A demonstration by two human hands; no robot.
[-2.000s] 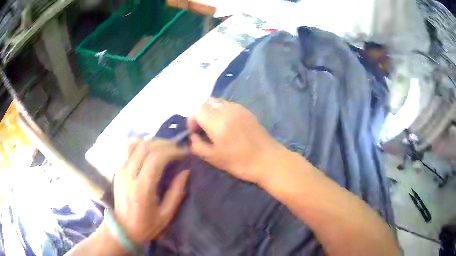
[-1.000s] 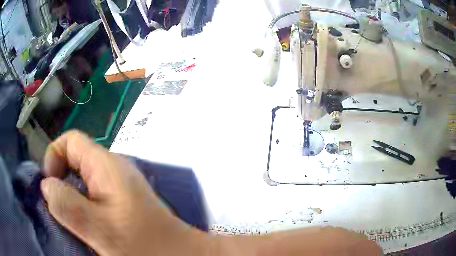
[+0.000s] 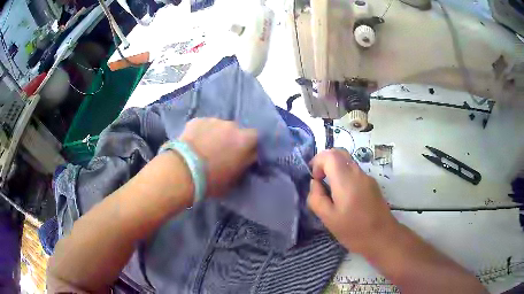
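Note:
The denim garment (image 3: 172, 241) lies bunched over the left and middle of the white table, mostly greyish-blue side up, with some dark blue edges. My left hand (image 3: 221, 152), with a pale green band at the wrist, is blurred and lies on the garment; its fingertips are hard to make out. My right hand (image 3: 345, 192) pinches the garment's right edge between thumb and fingers, just in front of the needle area. The presser foot (image 3: 328, 135) of the cream sewing machine (image 3: 413, 57) stands just behind the right fingertips.
Black thread snips (image 3: 453, 165) lie on the machine bed at the right. A dark scrap (image 3: 519, 192) is at the right rim. A printed ruler strip (image 3: 368, 285) runs along the table's front edge. A green crate (image 3: 100, 118) is on the floor at the left. A white bottle-like object (image 3: 257, 40) stands behind the garment.
The garment has come from the far left onto the table beside the needle. My left hand now rests on it, and my right hand pinches its edge near the presser foot.

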